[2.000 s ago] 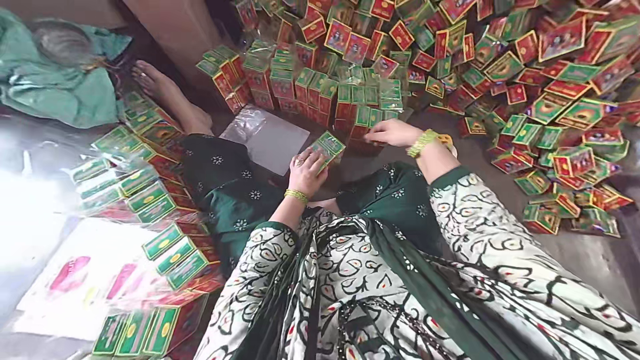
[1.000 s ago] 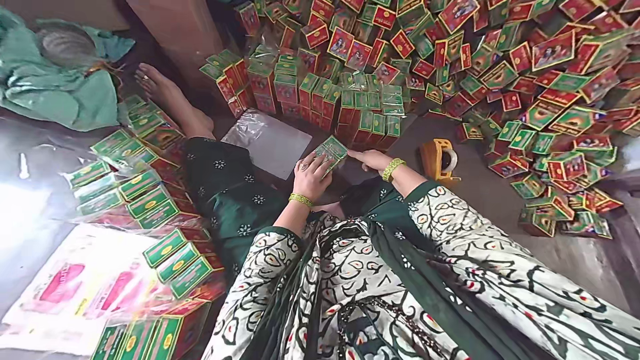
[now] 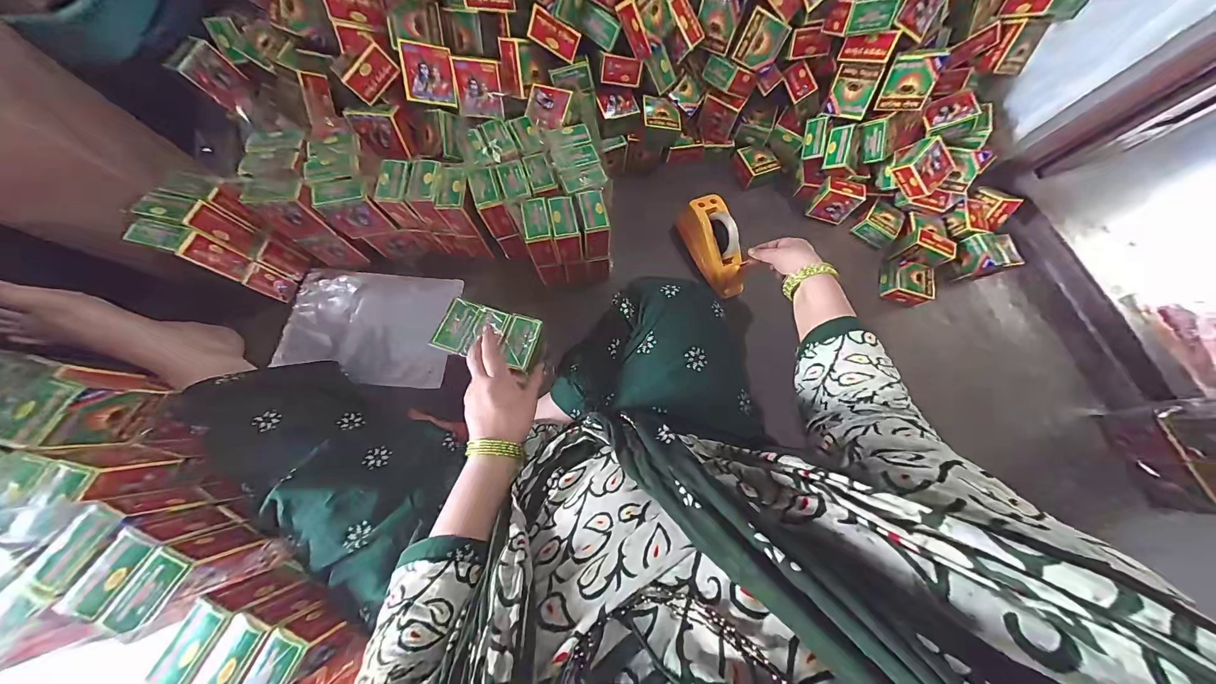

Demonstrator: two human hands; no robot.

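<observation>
My left hand (image 3: pixel 502 394) holds a small bundle of green-topped boxes (image 3: pixel 487 332), which looks wrapped in clear film, above the floor near my lap. My right hand (image 3: pixel 787 258) is at the front end of a yellow tape dispenser (image 3: pixel 708 242), its fingertips pinched together there. Whether a strip of tape lies between them is too small to tell. The dispenser stands on the floor beyond my knee and carries a roll of clear tape (image 3: pixel 726 235).
Rows of stacked red and green boxes (image 3: pixel 565 228) stand ahead. A large heap of loose boxes (image 3: pixel 760 43) spreads behind and to the right. A clear plastic sheet (image 3: pixel 370 328) lies left of centre. More wrapped boxes (image 3: pixel 123 570) lie at lower left, near a bare foot (image 3: pixel 114 328).
My right hand has moved away from the bundle, out to the right to the tape dispenser. The bundle remains in my left hand. The view has shifted to the right.
</observation>
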